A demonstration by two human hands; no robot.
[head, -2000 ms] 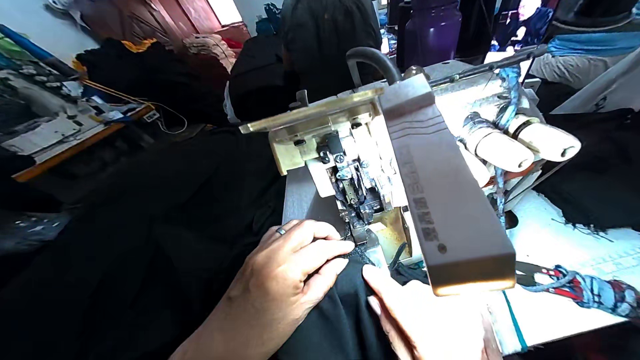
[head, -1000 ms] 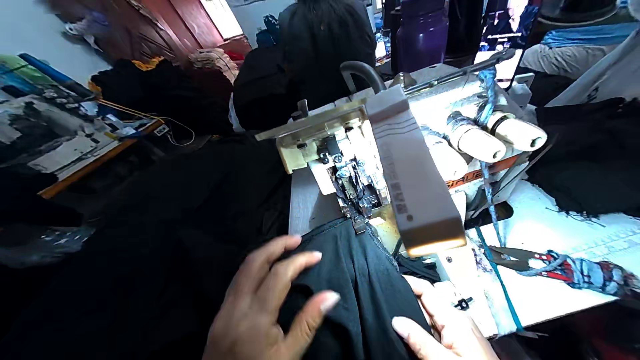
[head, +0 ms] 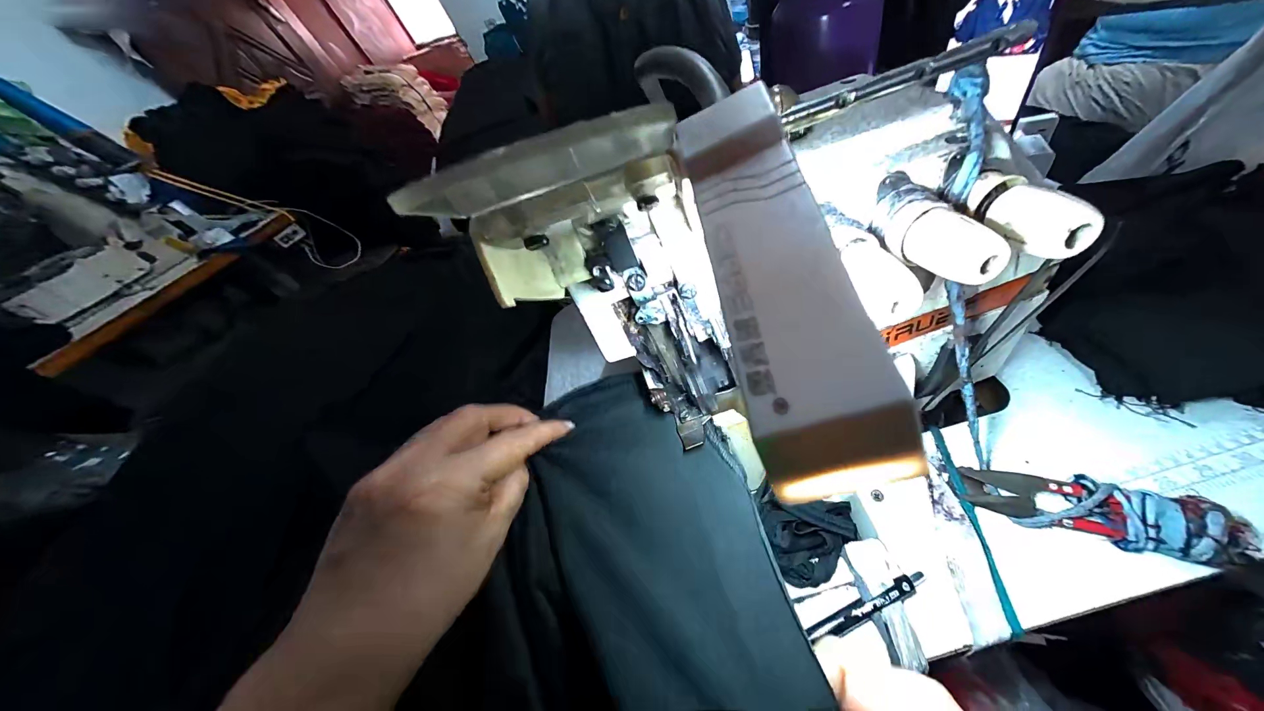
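Observation:
Dark fabric (head: pixel 652 533) lies at an overlock sewing machine (head: pixel 632 267), its far end by the presser foot (head: pixel 691 430). My left hand (head: pixel 449 494) pinches the fabric's left edge between thumb and fingers, left of the foot. Low in the view, my right hand (head: pixel 879 681) is at the fabric's right edge, mostly cut off by the frame; its fingertips are hidden. The machine's lit lamp housing (head: pixel 800 296) stands right of the needle area.
Thread snips (head: pixel 1076 504) with wrapped handles lie on the white table (head: pixel 1096 583). A black pen (head: pixel 864 604) rests beside bunched dark cloth (head: pixel 810 538). Pale tension knobs (head: pixel 948 242) stick out at right. More black cloth (head: pixel 1165 286) lies at far right.
My left hand has gone from spread fingers on the fabric to pinching its left edge nearer the machine. My right hand has moved down toward the bottom edge. The fabric now lies flatter.

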